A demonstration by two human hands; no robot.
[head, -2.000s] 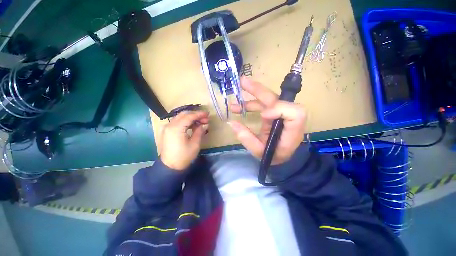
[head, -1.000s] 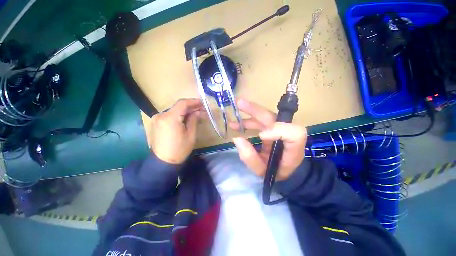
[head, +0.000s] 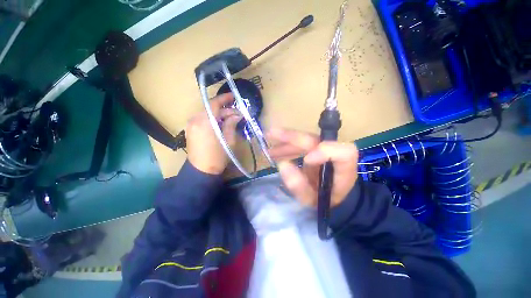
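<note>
My right hand (head: 326, 169) holds a black-handled soldering iron (head: 330, 119), its metal barrel pointing up and away over the cardboard. The fingers of the same hand are near the lower end of the silvery headband hoops (head: 216, 125). My left hand (head: 206, 139) is at the hoops, its fingertips reaching between them at the round black ear cup (head: 254, 99); whether they grip anything is hidden. A black side housing (head: 224, 65) sits at the hoops' top, with a boom microphone (head: 281, 39) pointing up and right. Silvery wire strands (head: 336, 43) lie by the iron's tip.
A tan cardboard sheet (head: 297, 75) with dark specks covers the green bench (head: 140, 180). A black band with a round cup (head: 116, 53) lies left. More headsets (head: 35, 128) are heaped far left. A blue tray (head: 407, 87) with black items is right, a blue bin (head: 451, 198) with hoops below.
My left hand has moved from beside the hoops up to the ear cup, fingers now between the hoops. The hoops have tilted slightly. The view has shifted, and the iron still stays in my right hand.
</note>
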